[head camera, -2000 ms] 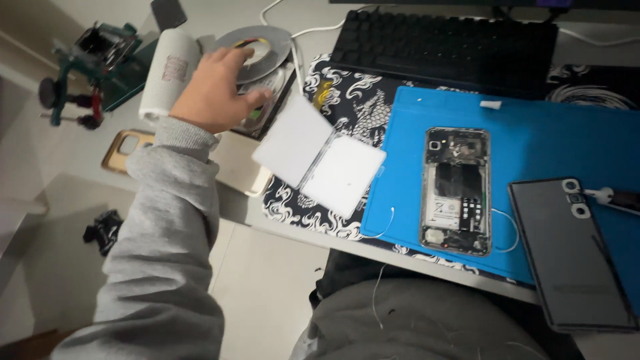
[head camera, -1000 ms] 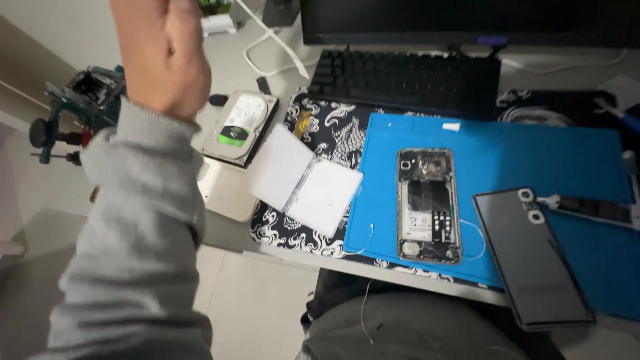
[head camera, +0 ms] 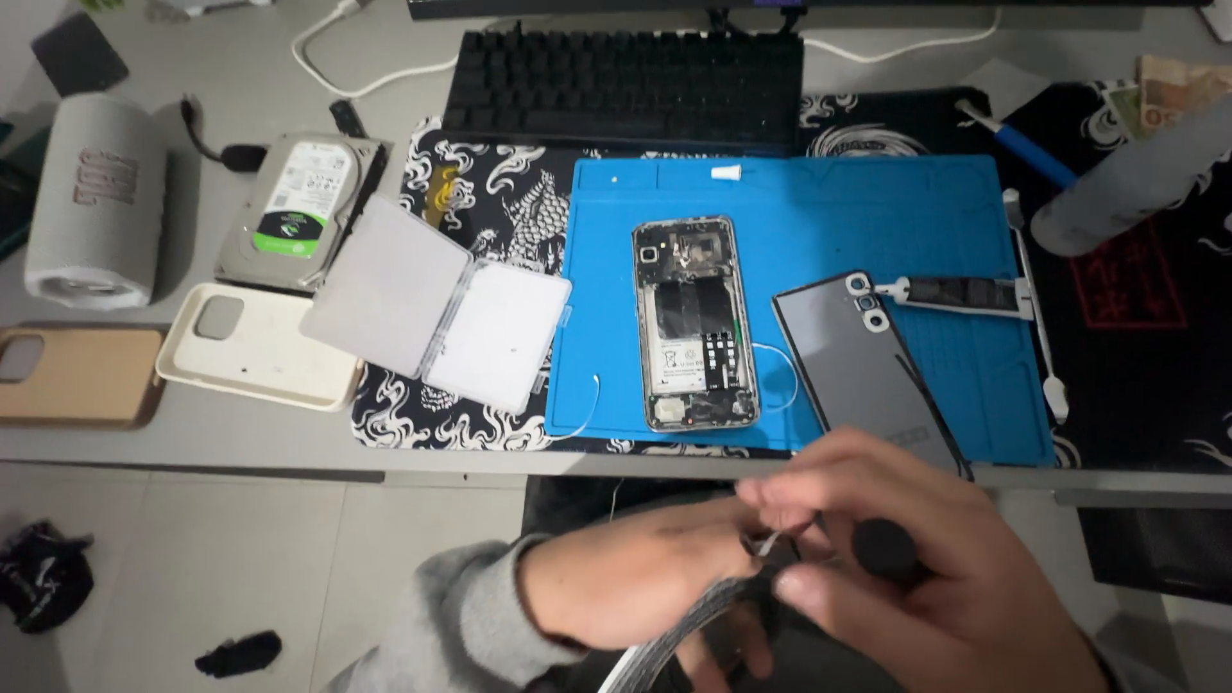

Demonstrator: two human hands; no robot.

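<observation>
My left hand [head camera: 635, 577] holds a roll of tape [head camera: 685, 624], seen edge-on and blurred, over my lap. Close against it, the fingers of my right hand [head camera: 934, 553] meet at the loose end of the tape. A dark round-ended object [head camera: 884, 549] sits within the right hand; its kind cannot be told. Beyond the hands, a smartphone without its back cover [head camera: 695, 322] lies on a blue silicone work mat [head camera: 905, 212], battery and boards exposed. A grey phone back cover with camera rings [head camera: 852, 361] lies to its right, its lower end behind my right hand.
An open plastic case [head camera: 500, 332], a hard drive [head camera: 298, 212], cream [head camera: 260, 346] and tan [head camera: 82, 375] phone cases and a cylindrical speaker [head camera: 96, 202] stand left. A keyboard [head camera: 626, 87] lies behind the mat. To the right are a white-ended tool [head camera: 962, 295] and a translucent bottle [head camera: 1136, 173].
Two seconds ago my left hand was at the tape roll above the hard drive. The roll is now in that hand over my lap, and my right hand has come into view.
</observation>
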